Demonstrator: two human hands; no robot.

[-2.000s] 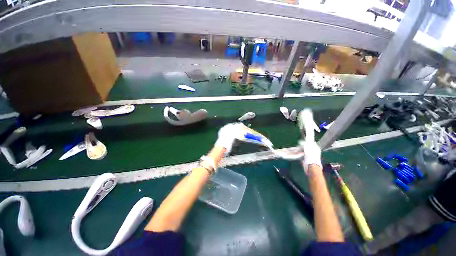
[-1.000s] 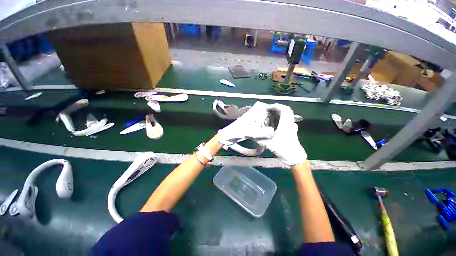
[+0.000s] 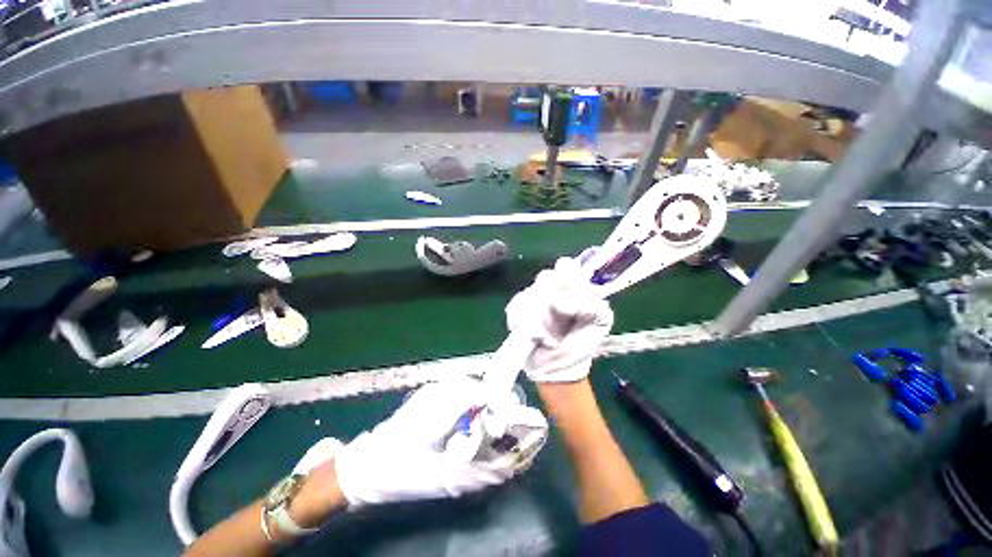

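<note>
A white neck fan body [image 3: 683, 215] is held up over the bench edge, one wide end raised at upper right with a round vent and a dark slot showing. My right hand [image 3: 562, 322], in a white glove, grips its band near the middle. My left hand [image 3: 419, 448], also gloved, is closed around the lower end, where a blue bit and dark inner parts show in the open shell. My left fingers hide part of that end. The black electric screwdriver [image 3: 683, 446] lies on the bench at right of my right forearm.
A hammer [image 3: 797, 462] with a yellow-green handle lies right of the screwdriver. Blue pieces [image 3: 912, 388] are farther right. White neck fans lie at left [image 3: 218, 435] and on the green belt [image 3: 466, 258]. A slanted metal post [image 3: 810, 207] and a grey overhead shelf [image 3: 435, 52] frame the belt.
My hands have moved apart along the neck fan body, my left hand lower and nearer. The fan's wide end now points up and right. The clear box is now hidden behind my hands.
</note>
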